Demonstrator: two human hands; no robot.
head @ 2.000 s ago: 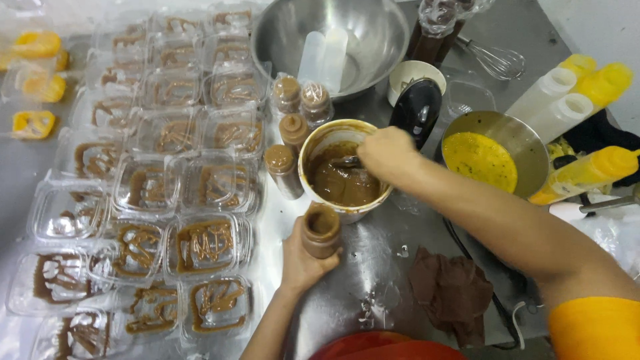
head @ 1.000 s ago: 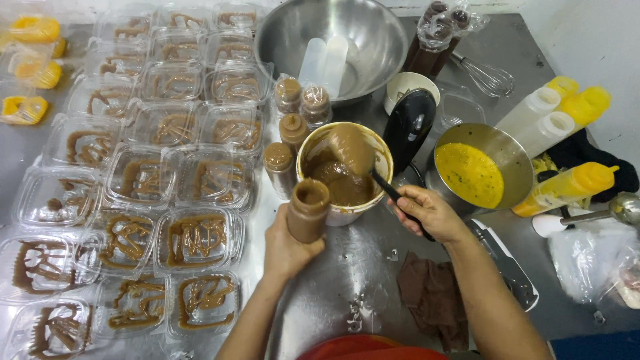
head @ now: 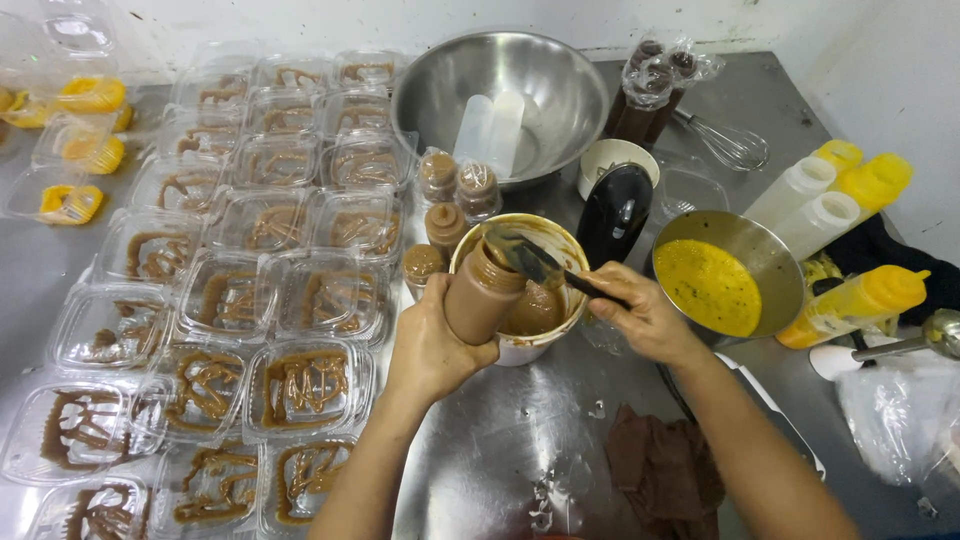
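My left hand [head: 442, 337] grips a plastic squeeze bottle [head: 480, 296] of brown sauce, uncapped and tilted at the rim of a white tub [head: 517, 352]. In my right hand [head: 637, 307] is the black handle of a spatula [head: 532, 259], its sauce-coated head at the bottle's mouth. Brown sauce [head: 536, 307] lies inside the tub. Just behind my left hand stand several filled sauce bottles [head: 446, 225], some with plastic film over their tops. Clear plastic clamshell containers [head: 307, 382] with brown sauce drizzled in them fill the left side.
A large steel bowl [head: 420, 90] holds two pale bottles. At right are a pot [head: 791, 277] of yellow liquid, a yellow squeeze bottle [head: 855, 300], clear bottles [head: 795, 187] and a whisk [head: 727, 142]. A black appliance [head: 615, 214] stands behind the tub; a brown cloth [head: 660, 465] lies in front.
My right hand has lifted the spatula from the tub and brought its head to the bottle's mouth. The bottle in my left hand now leans toward the tub, nearer than before.
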